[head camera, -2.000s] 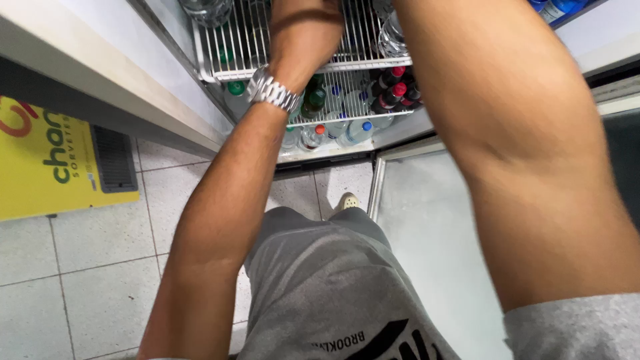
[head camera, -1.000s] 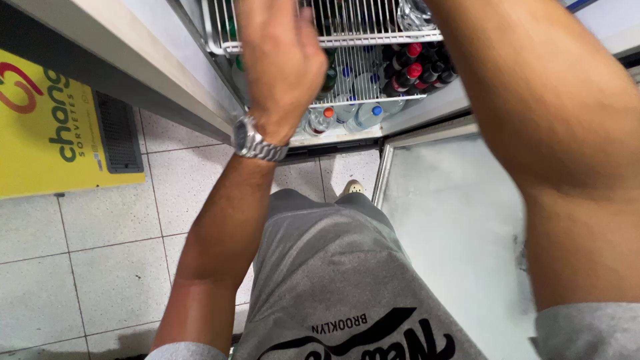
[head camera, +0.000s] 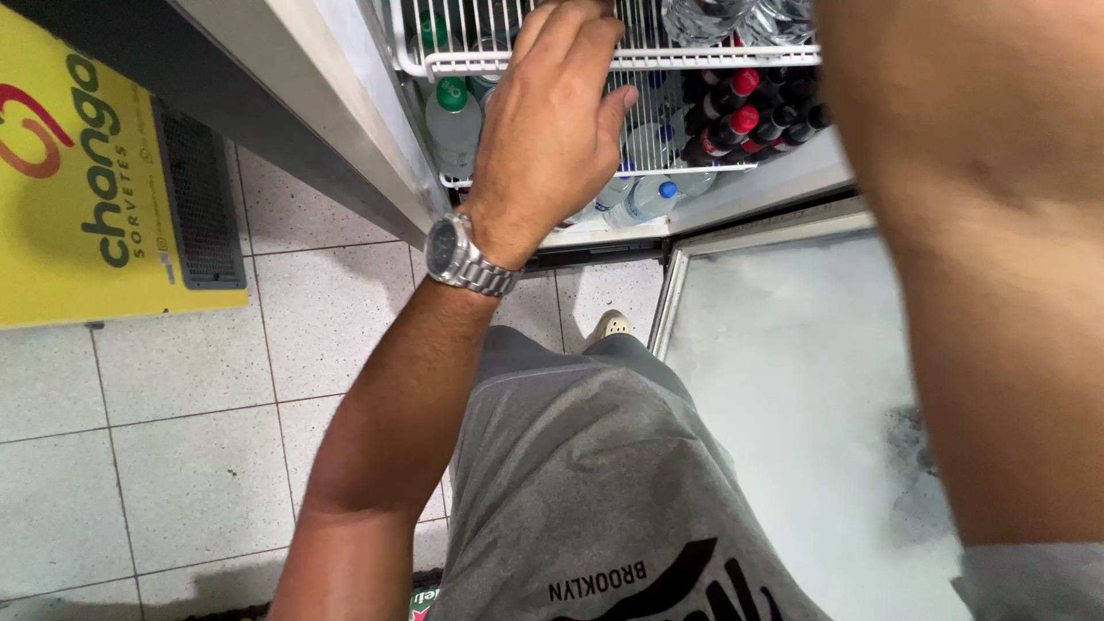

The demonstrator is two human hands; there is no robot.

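Note:
My left hand (head camera: pixel 556 129), with a metal-banded wristwatch (head camera: pixel 470 259), is at the front edge of a white wire shelf (head camera: pixel 716 58) inside an open drinks fridge. Its fingers are bent over the rim, and their tips are partly hidden, so I cannot tell what they grip. Clear plastic bottles (head camera: pixel 707 21) stand on that shelf, right of the hand. Below are cola bottles with red caps (head camera: pixel 733 125) and a green-capped bottle (head camera: pixel 453 125). Of my right arm only the forearm and elbow show at the right; the right hand is out of view.
Blue-capped bottles (head camera: pixel 651 200) stand at the fridge's bottom. The fogged glass door (head camera: pixel 793 362) hangs open at the right. A yellow freezer panel (head camera: pixel 78 172) with a black vent grille is at the left. Pale floor tiles (head camera: pixel 336 319) lie below, with my shoe (head camera: pixel 614 323) near the fridge.
My left hand was deeper in over the upper shelf two seconds ago, then came back towards the shelf's front edge. The view has shifted somewhat.

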